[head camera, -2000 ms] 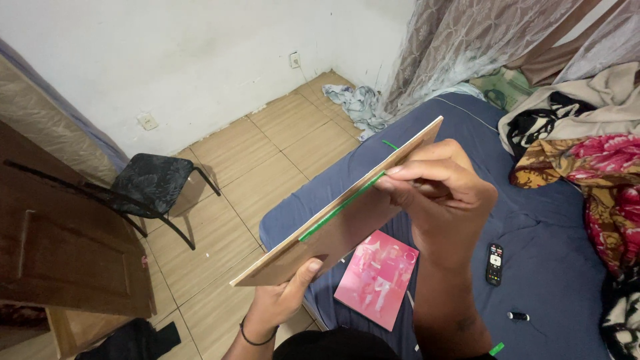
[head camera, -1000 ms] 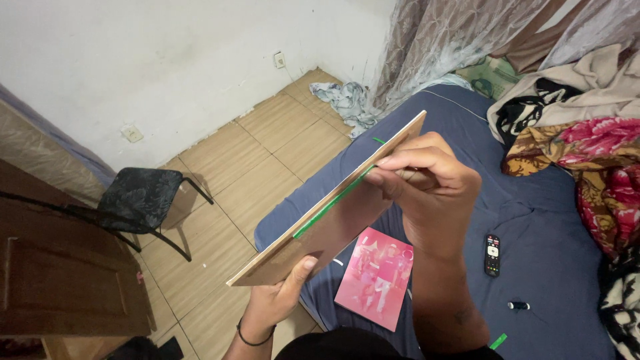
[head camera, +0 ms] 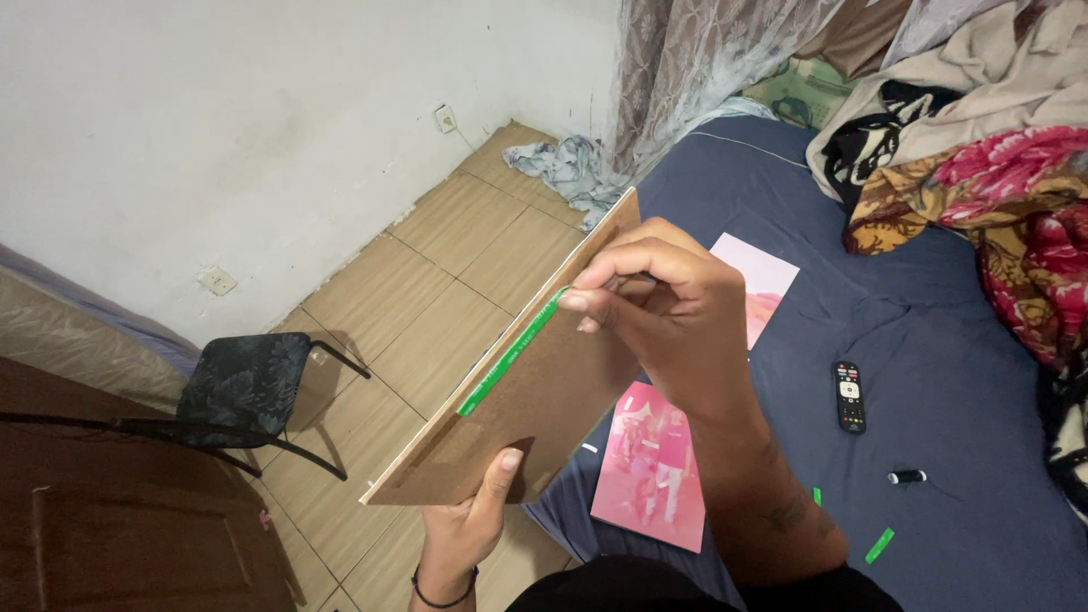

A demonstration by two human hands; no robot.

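Note:
A thin brown fiberboard panel (head camera: 544, 399) is tilted in front of me, its plain side facing me. My left hand (head camera: 472, 518) grips its lower edge, thumb on the brown face. A green adhesive strip (head camera: 510, 355) lies along the face near the upper edge. My right hand (head camera: 663, 297) pinches the strip's upper end between thumb and forefinger, against the panel. Behind and below the panel, a pink printed picture (head camera: 650, 476) lies on the bed, and a second pale pink sheet (head camera: 769, 276) is partly hidden by my right hand.
The blue-sheeted bed (head camera: 918, 306) holds a black remote control (head camera: 848, 397), a spool of dark thread (head camera: 907, 478), green strip scraps (head camera: 880, 545) and rumpled blankets (head camera: 960, 170). A black chair (head camera: 246, 382) stands on the tiled floor at left, beside a brown wooden door (head camera: 127, 510).
The green piece that stuck out past the panel's far edge no longer shows. The pale pink sheet and another green scrap on the bed have come into sight. Both hands keep hold as before.

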